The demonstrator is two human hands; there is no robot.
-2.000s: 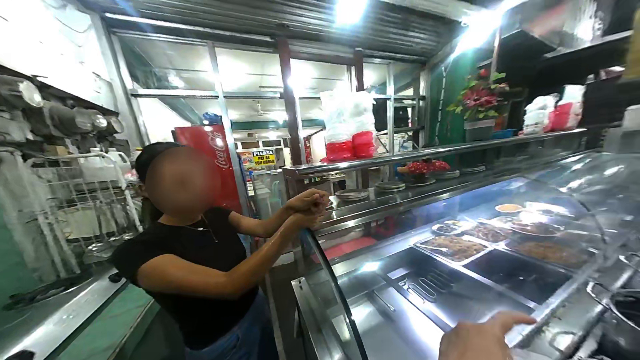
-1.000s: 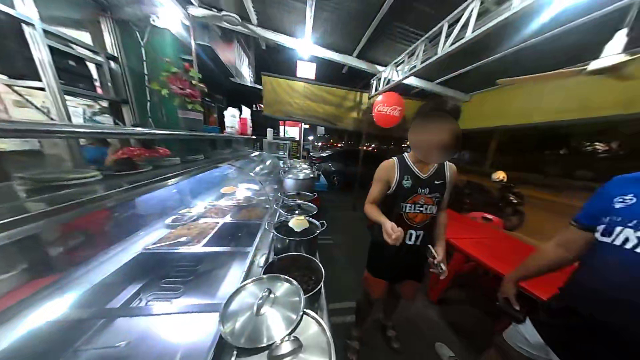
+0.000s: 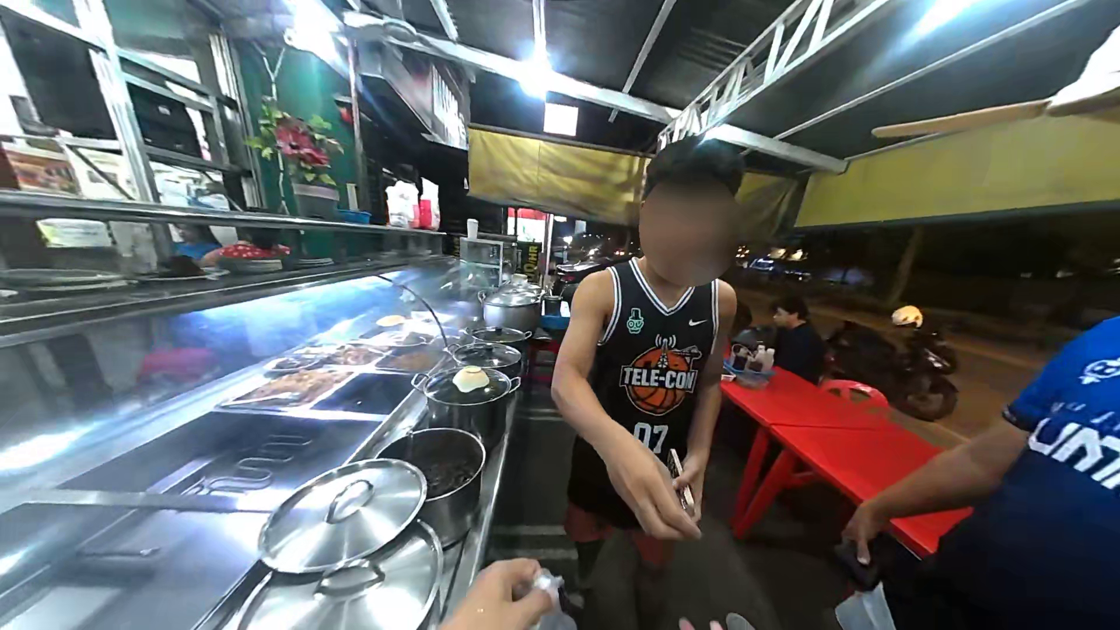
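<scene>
My left hand (image 3: 500,598) is at the bottom edge, its thumb and fingers closed on a crumpled clear plastic bag (image 3: 553,602). Only the fingertips of my right hand (image 3: 700,625) show at the bottom edge, beside a rounded metal piece (image 3: 739,621); whether they hold it cannot be seen. A person in a black basketball jersey (image 3: 661,350) stands in front, one hand (image 3: 656,499) reaching down toward my hands and the other around a phone-like object (image 3: 679,481). Left of my left hand lie two steel pot lids (image 3: 302,525) (image 3: 394,604), overlapping, near an uncovered pot (image 3: 451,477).
A glass-fronted food counter (image 3: 201,499) with trays runs along the left, a row of lidded pots (image 3: 470,407) beside it. Red tables (image 3: 814,420) stand to the right. A person in a blue shirt (image 3: 1041,499) is at the right edge, holding a dark object.
The view has swung right from the counter. The person in the black jersey is nearer and now reaches a hand forward and down. My left hand with the bag has come into view.
</scene>
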